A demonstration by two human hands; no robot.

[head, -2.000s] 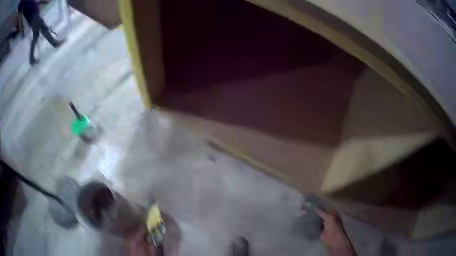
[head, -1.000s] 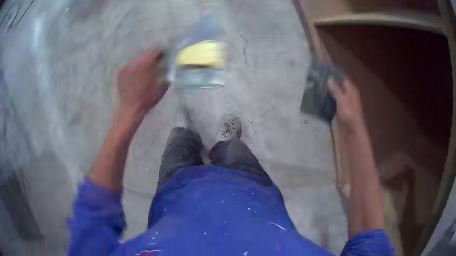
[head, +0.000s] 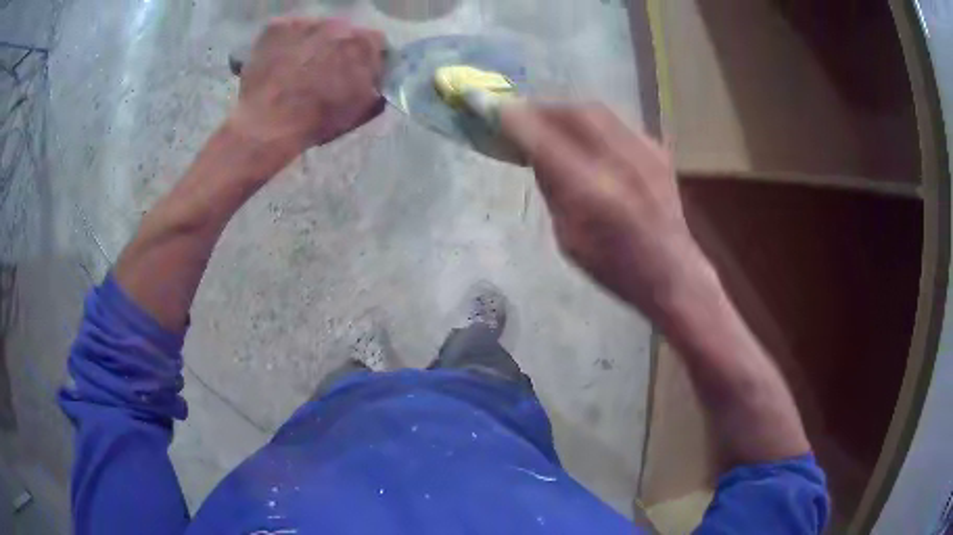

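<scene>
My left hand [head: 314,78] is closed on the handle of the wide putty knife [head: 428,65], at the top of the view. The knife's fan-shaped grey blade points right and bears a lump of pale-yellow filler [head: 475,82]. My right hand [head: 601,178] reaches over from the right, its fingers at the near right edge of the blade, beside the filler. The spreader seen earlier in the right hand is mostly hidden; only a small pale, blurred part shows by the fingertips.
The open cabinet carcass [head: 799,180], brown inside with a divider and pale edges, stands along the right side. Stained grey concrete floor [head: 418,230] lies below, with my shoes and legs at the lower middle.
My right hand has moved left from the carcass edge to the knife blade. My left hand has moved slightly up with the knife. The filler lump looks smaller and sits nearer the right hand.
</scene>
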